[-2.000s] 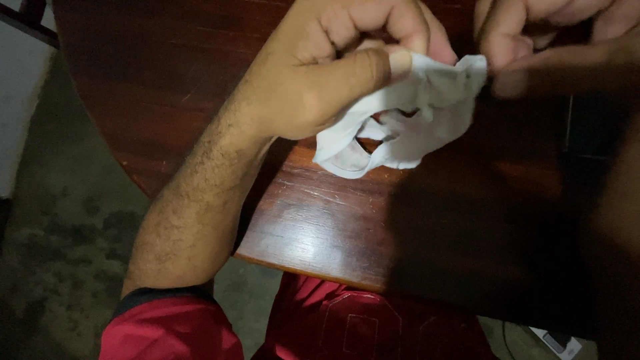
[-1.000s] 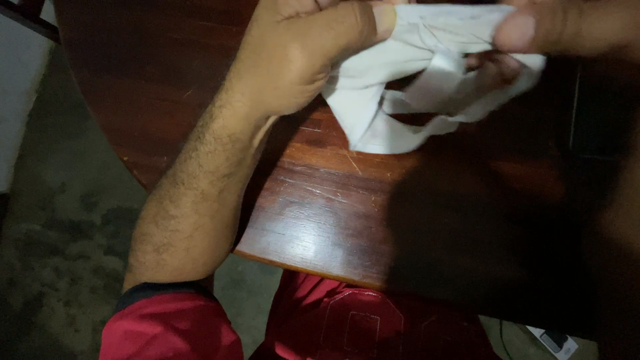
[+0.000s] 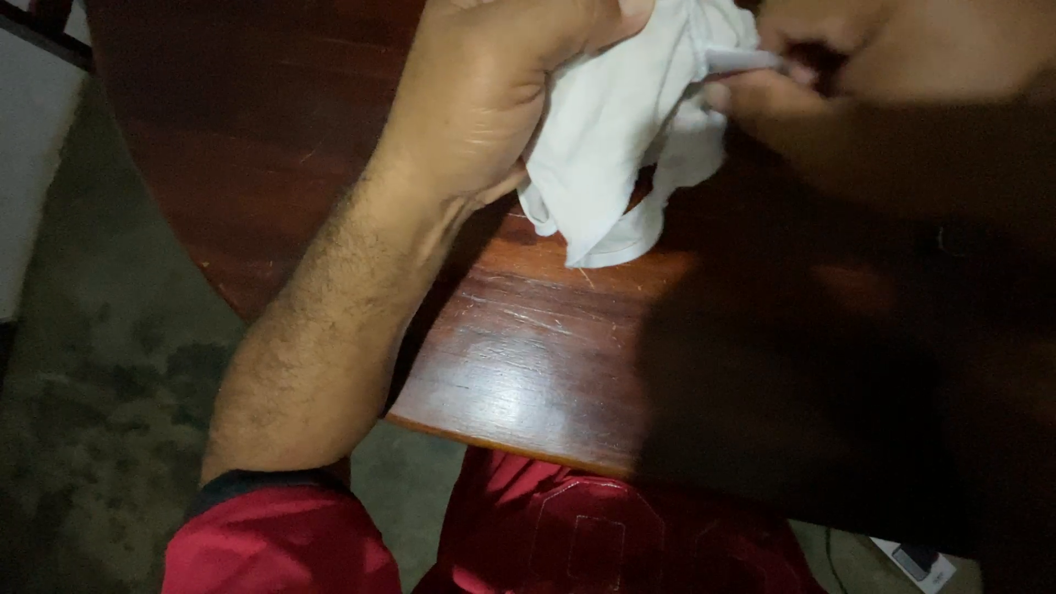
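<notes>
My left hand (image 3: pixel 520 74) grips a white cloth piece (image 3: pixel 610 132) at the top centre; it looks like a small garment, but its kind is unclear. The cloth hangs in folds above the table, with an opening and a thin white band at its lower end. On the right, my right hand (image 3: pixel 792 74), partly blurred and in shadow, pinches a narrow white strip (image 3: pixel 742 60) that runs to the cloth's upper right part. The left fingertips are partly hidden behind the cloth and past the top edge of the view.
Beneath my hands lies a dark, glossy wooden table (image 3: pixel 495 371) with a curved edge and scratches. A deep shadow covers its right side. Below are a concrete floor (image 3: pixel 107 371) and, at the bottom right, a small white and dark object (image 3: pixel 916 563) near a thin cable.
The cloth was stretched sideways between both hands a second ago; now it hangs down more from my left hand. My right hand has shifted its hold to a narrow strip.
</notes>
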